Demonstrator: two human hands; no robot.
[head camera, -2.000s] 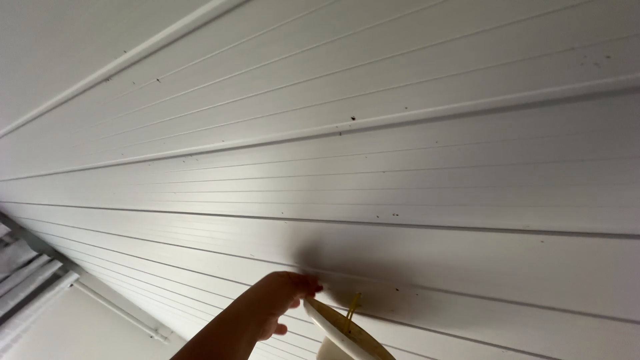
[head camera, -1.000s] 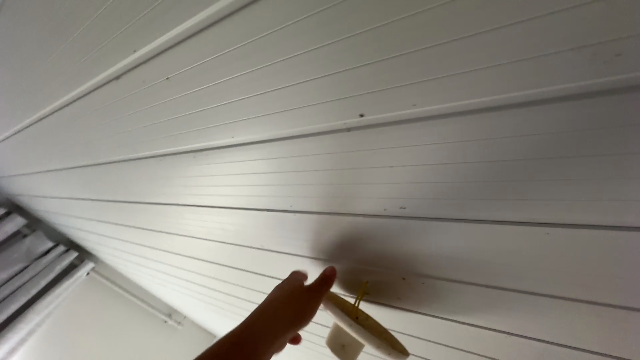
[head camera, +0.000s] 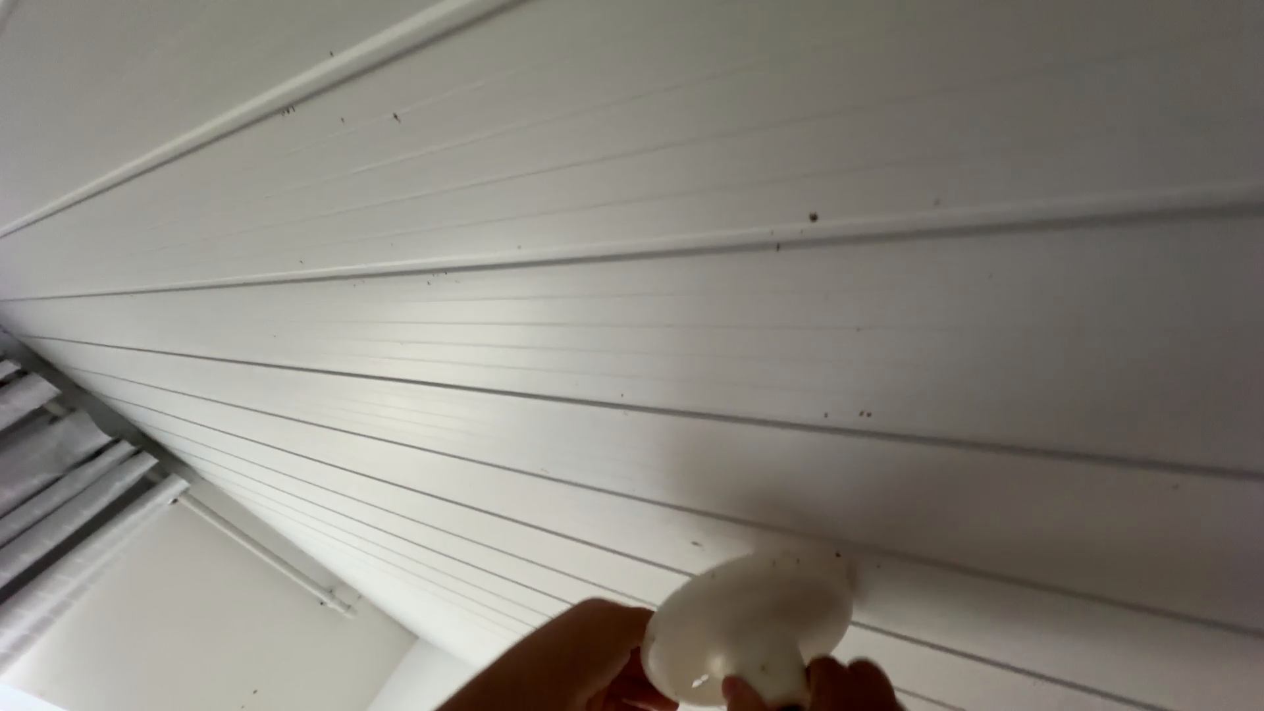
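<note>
A round white ceiling lamp holder (head camera: 750, 617) with a flared base and a narrower neck is at the lower middle, its base close to or against the white panelled ceiling (head camera: 553, 434). My left hand (head camera: 612, 642) is at the left rim of the base, thumb side up, fingers partly hidden behind it. Around the neck are the fingers of my right hand (head camera: 815, 686), mostly cut off by the bottom edge. No wires show at this moment.
Grey-white curtain folds (head camera: 69, 484) hang at the far left below the ceiling edge. A thin white rod or conduit (head camera: 262, 553) runs along the pale wall (head camera: 237, 612). Small dark specks dot the ceiling panels.
The lamp holder has tilted, so its outer side faces the view and the yellow wires that stood out of it are hidden. Fingers of my right hand have come into view at its neck.
</note>
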